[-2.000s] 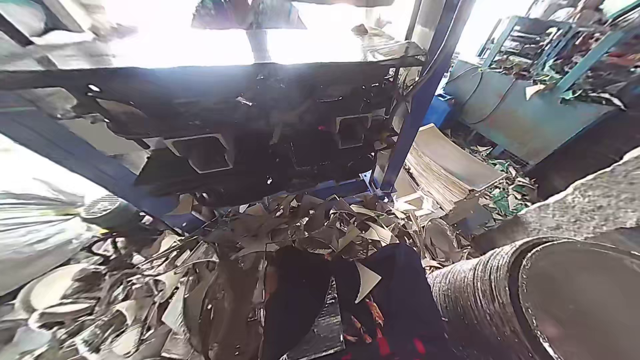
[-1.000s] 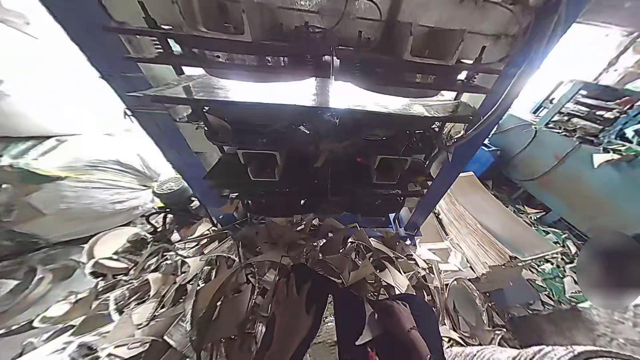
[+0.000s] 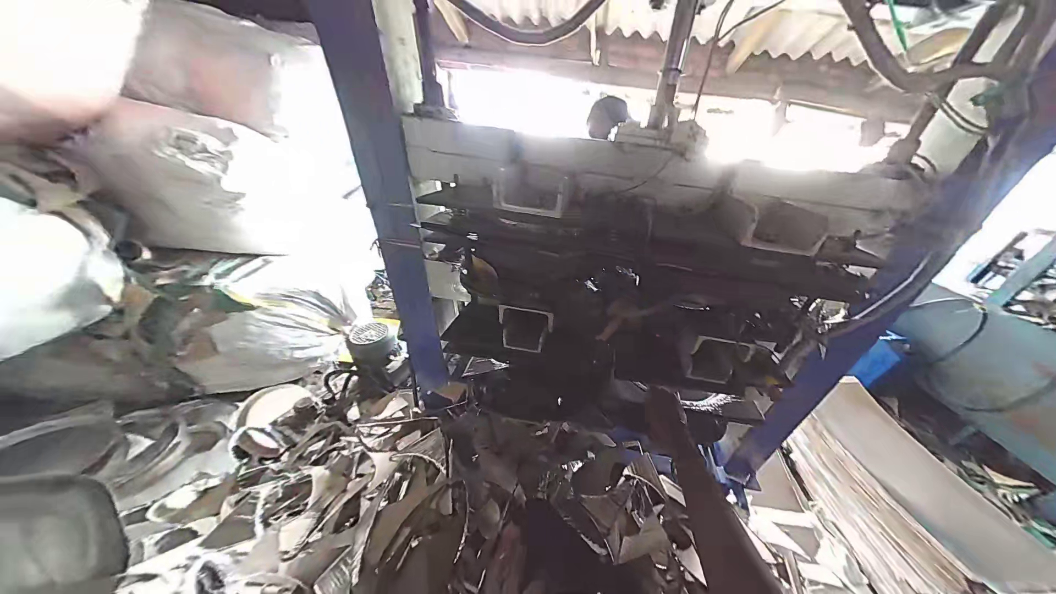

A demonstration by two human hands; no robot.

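My right arm stretches up from the bottom, and my right hand (image 3: 667,412) is at the lower front edge of the large press (image 3: 660,148). The hand is dark and blurred; whether it holds anything cannot be told. A blurred brown shape low in the middle may be my left hand (image 3: 505,549), near the scrap sheet pieces (image 3: 412,520); its fingers are not clear. Dark plates with square channel ends (image 3: 526,328) sit low in the press. Deep between them, what looks like a co-worker's hand (image 3: 623,318) shows.
Blue posts (image 3: 375,190) frame the press. A co-worker's head (image 3: 606,115) shows behind it. Offcuts cover the floor around me. A stack of large sheets (image 3: 874,487) lies at the right, near a blue-green tank (image 3: 982,355). Large sacks (image 3: 264,338) and a motor (image 3: 371,342) are at the left.
My right hand has moved from low in front of me, where it was near a pale piece, up to the press's lower edge. The view has tilted upward and turned left.
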